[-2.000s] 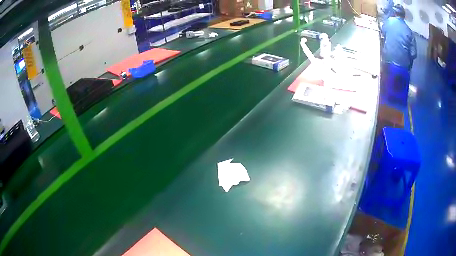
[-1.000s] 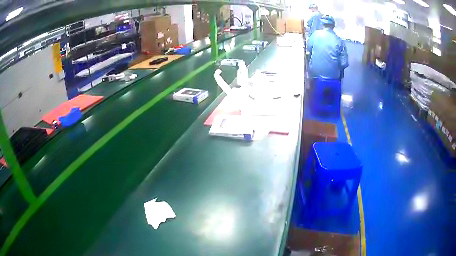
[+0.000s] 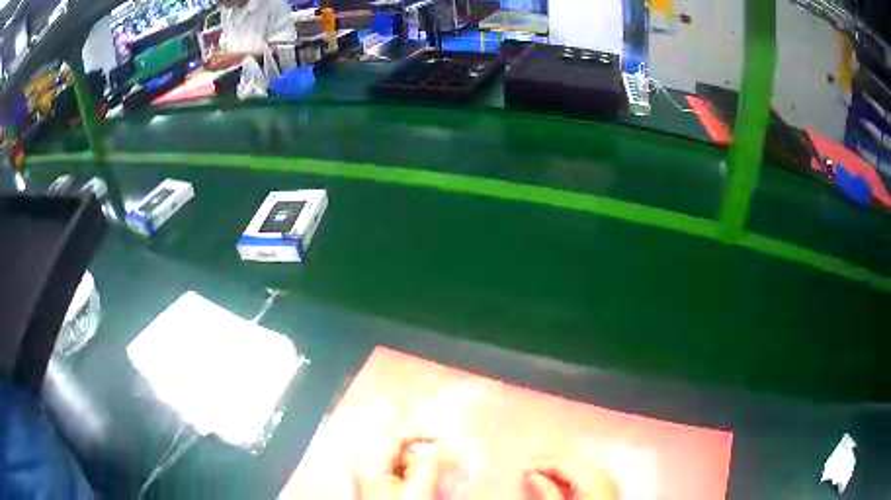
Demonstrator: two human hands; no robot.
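Observation:
A red-orange mat (image 3: 674, 449), washed out by glare, lies at the bottom centre. My left hand (image 3: 420, 474) and my right hand (image 3: 572, 483) are over it at the bottom edge, cut off and bleached by light. Whether they hold anything cannot be told. A bright white stack of film bags (image 3: 215, 366) lies left of the mat. On the green conveyor belt (image 3: 488, 254) beyond, a white retail box (image 3: 283, 225) with a blue edge and dark picture lies flat, with another retail box (image 3: 161, 205) to its left.
A large black tray (image 3: 39, 273) juts in at the left edge, above blue clothing (image 3: 34, 439). A crinkled clear bundle (image 3: 80, 314) is partly behind it. A green post (image 3: 747, 127) and rail cross the belt. A white scrap (image 3: 840, 462) lies right. A person (image 3: 256, 34) sits across the line.
The view has swung left from along the line to across the bench. The mat, film stack, black tray and my two hands now show. The scrap has shifted to the right edge.

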